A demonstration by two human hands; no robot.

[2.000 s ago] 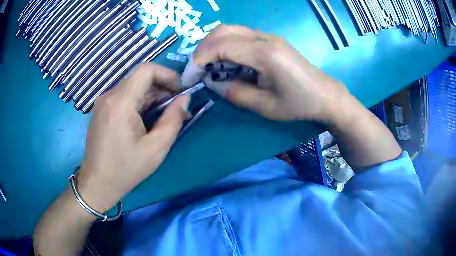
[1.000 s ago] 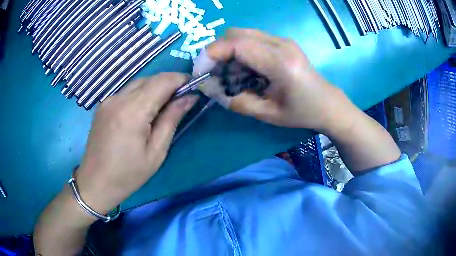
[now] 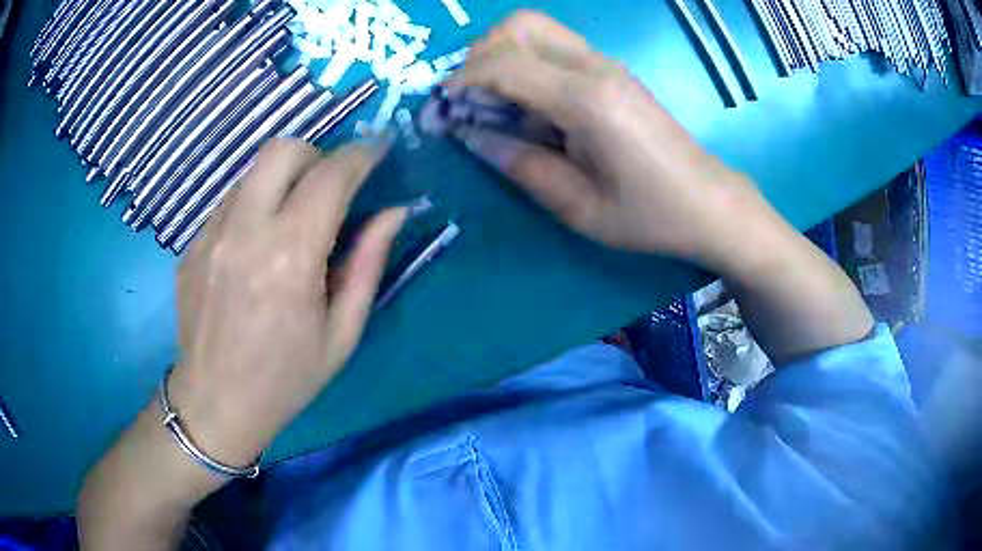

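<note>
Shiny metal tubes lie side by side in a large pile at the upper left. Small white sleeves lie in a loose heap beside them. My right hand is closed around a bunch of metal tubes, blurred, with dark round ends towards the left. My left hand, blurred, has its thumb and forefinger apart. A small pale tip shows at the thumb; what it belongs to is hidden. A pale-tipped tube lies beyond the thumb, partly hidden by it.
Two thin rods and a row of silver rods lie at the upper right of the green-blue table. Blue crates stand beside the table at the right. Another crate holds bagged goods. A thin metal piece lies at the left edge.
My left thumb and forefinger have parted, and the tube between them no longer shows there. My right hand has moved up and away from my left, still with the bunch.
</note>
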